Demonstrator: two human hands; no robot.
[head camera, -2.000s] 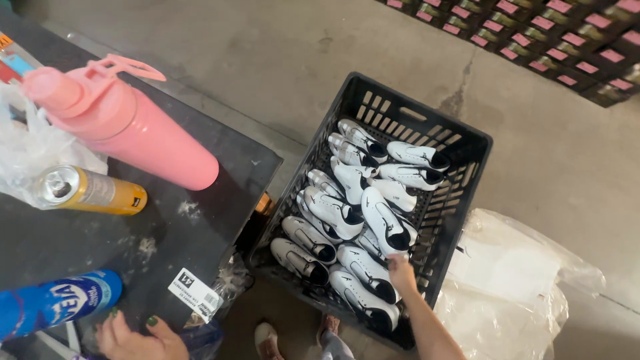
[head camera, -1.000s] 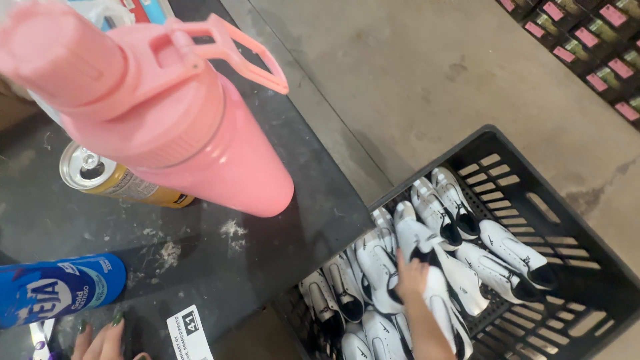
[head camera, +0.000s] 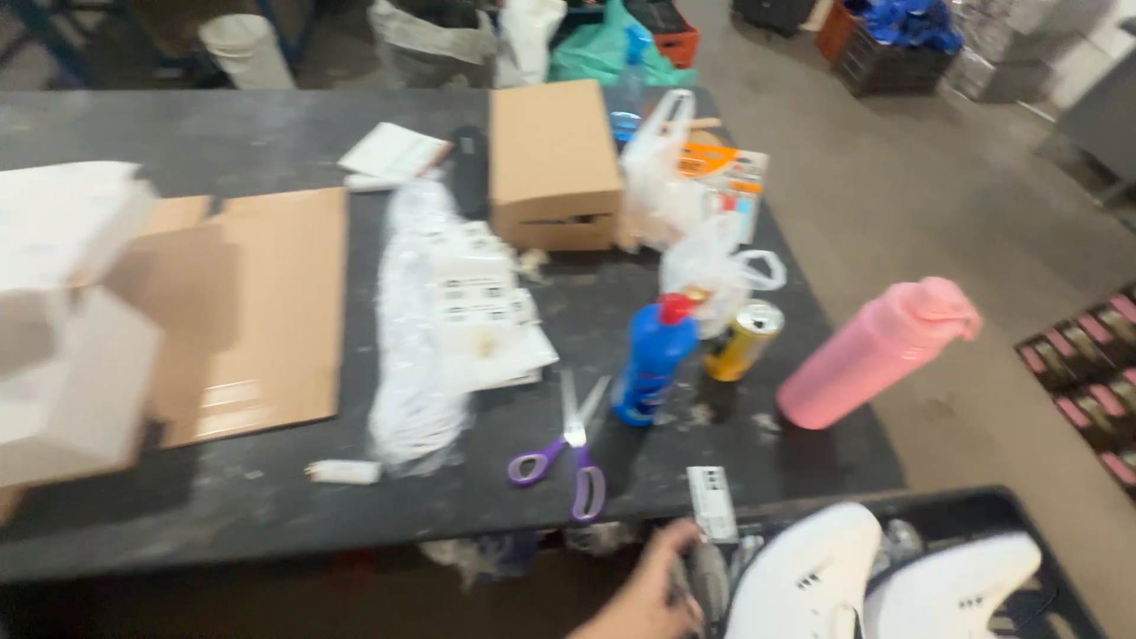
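Note:
At the bottom, my left hand (head camera: 661, 586) reaches in at the table edge, its fingers curled by a blurred greyish thing (head camera: 710, 581); whether it grips this is unclear. Two white shoes with small black marks, one nearer (head camera: 803, 577) and one to its right (head camera: 954, 581), show large over the black plastic crate (head camera: 1003, 501). Their lower ends are cut off by the frame. My right hand is out of view. Just above my left hand lies a white printed label (head camera: 712, 504) at the table edge.
On the black table (head camera: 293, 497) are open purple-handled scissors (head camera: 575, 435), a blue bottle (head camera: 654, 364), a can (head camera: 745, 342), a pink bottle (head camera: 874, 355), label sheets (head camera: 488, 311), a cardboard box (head camera: 555, 169), flat cardboard (head camera: 266, 311) and a white box (head camera: 71, 355). Stacked boxes (head camera: 1092, 382) stand at right.
The view has swung widely over the table. My right hand, earlier on a shoe in the crate, has left view. Two shoes now appear large at the bottom right.

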